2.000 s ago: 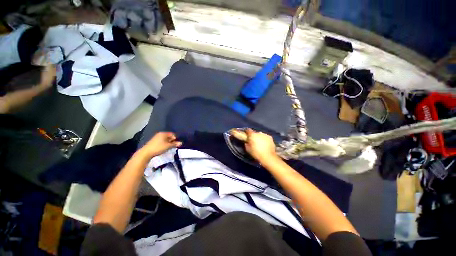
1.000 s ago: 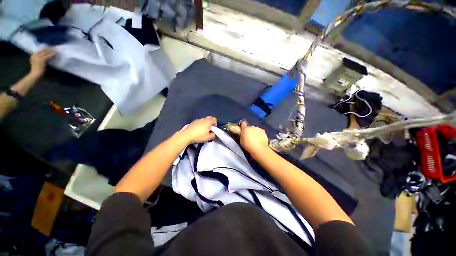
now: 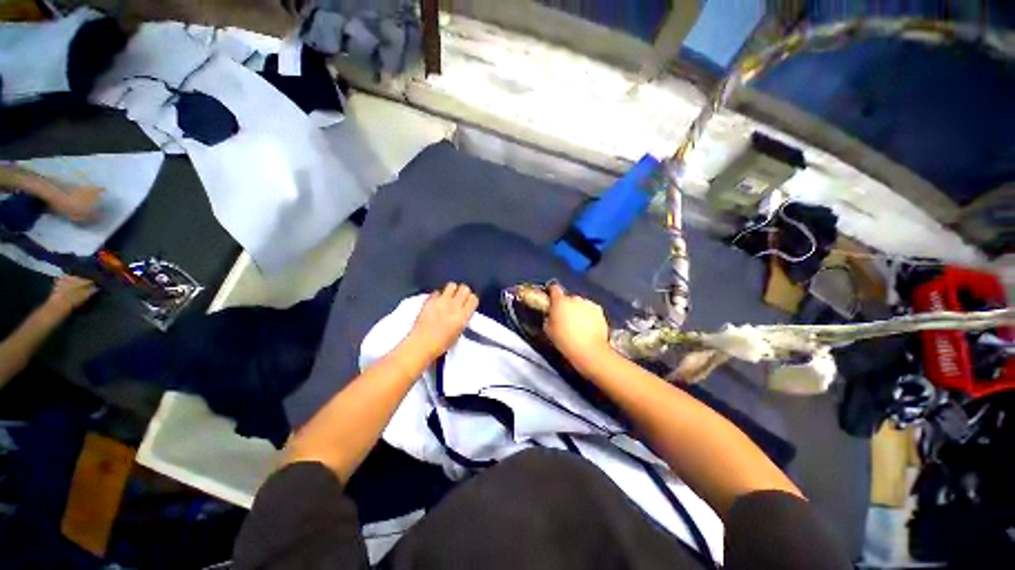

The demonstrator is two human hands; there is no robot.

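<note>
My right hand (image 3: 577, 325) is closed around the light handle of the steam iron (image 3: 532, 301), whose metal tip points up and left. The iron rests on dark cloth over the round-ended dark form (image 3: 473, 251). My left hand (image 3: 447, 316) lies on the top edge of the white garment (image 3: 490, 362) with navy stripes, left of the iron; whether its fingers pinch the cloth is hidden. The garment drapes toward my body, folded and wrinkled. The steam hose (image 3: 757, 340) runs from the iron to the right.
A blue item (image 3: 610, 214) lies on the grey table (image 3: 390, 223). A box (image 3: 757, 173) with white cord stands on the sill. A red basket (image 3: 946, 334) is far right. Another person's hands are left, by white cloth (image 3: 262, 167). A second hose section (image 3: 677, 223) hangs ahead.
My left hand has moved onto the white garment, whose upper part now lies flatter to the left. The iron has stayed near the same spot. The other person's second hand has come into view.
</note>
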